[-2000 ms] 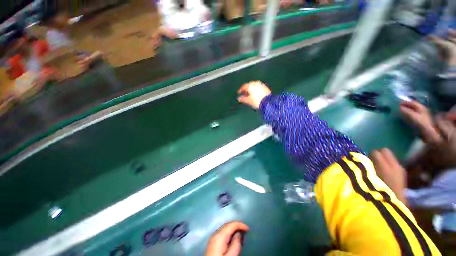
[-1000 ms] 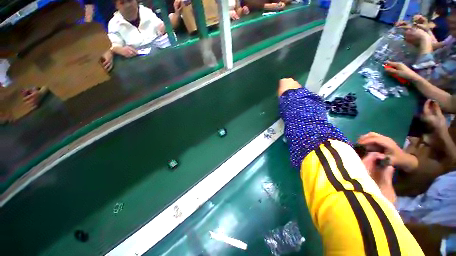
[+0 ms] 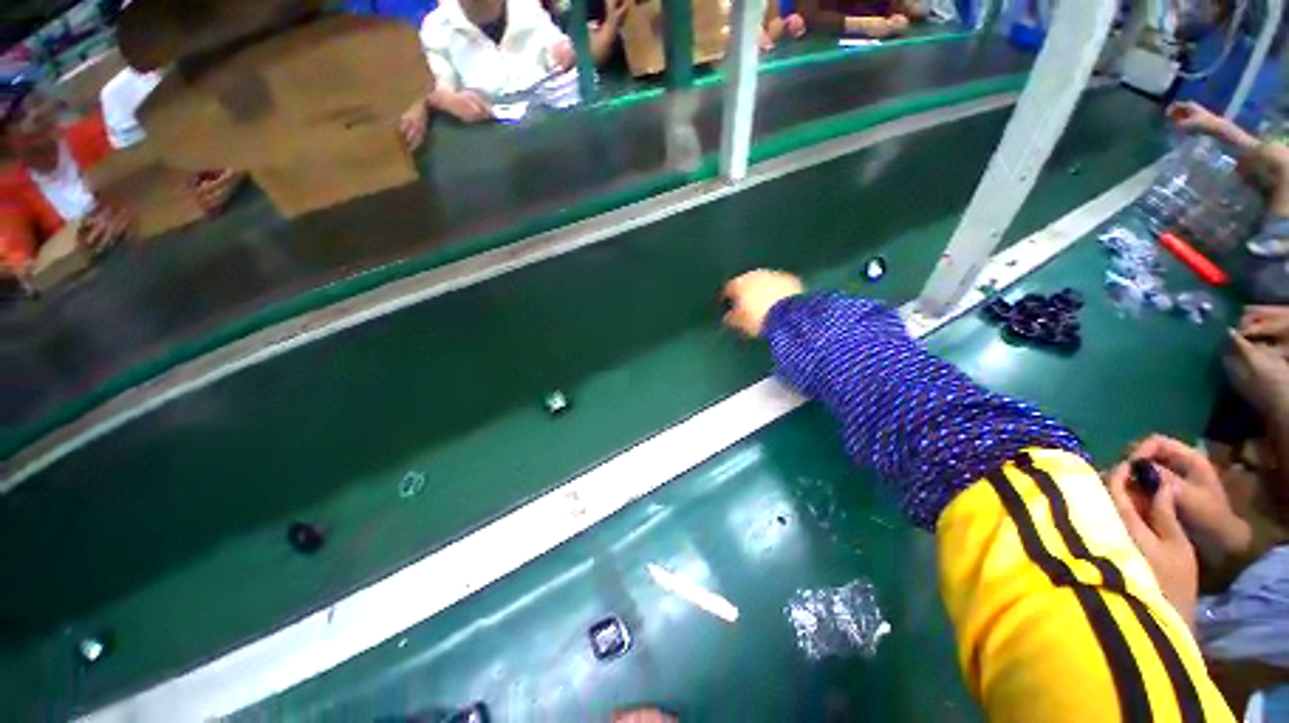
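Note:
My right hand (image 3: 761,302) reaches over the dark green belt (image 3: 664,339), with a small dark piece at its fingertips, partly hidden by the fingers. My left hand (image 3: 645,716) shows only as a sliver at the bottom edge; its fingers are cut off. A black square housing (image 3: 609,638) lies on the bench, left of a white pointed stick (image 3: 693,592). Another dark housing (image 3: 469,715) is cut off at the bottom edge. On the belt lie a unit with a pale green centre (image 3: 556,403), a black piece (image 3: 305,537) and a dark unit (image 3: 875,267).
A white rail (image 3: 481,565) divides bench and belt; a slanted white post (image 3: 1011,163) rises beyond my forearm. Crumpled clear plastic (image 3: 837,619) and a pile of black housings (image 3: 1039,318) lie on the bench. A neighbour's hands (image 3: 1166,502) hold a black piece at right. People sit across the belt.
The view has shifted. My right hand now shows farther from the slanted post, with a dark unit on the belt between them. A sliver of my left hand has come back into view.

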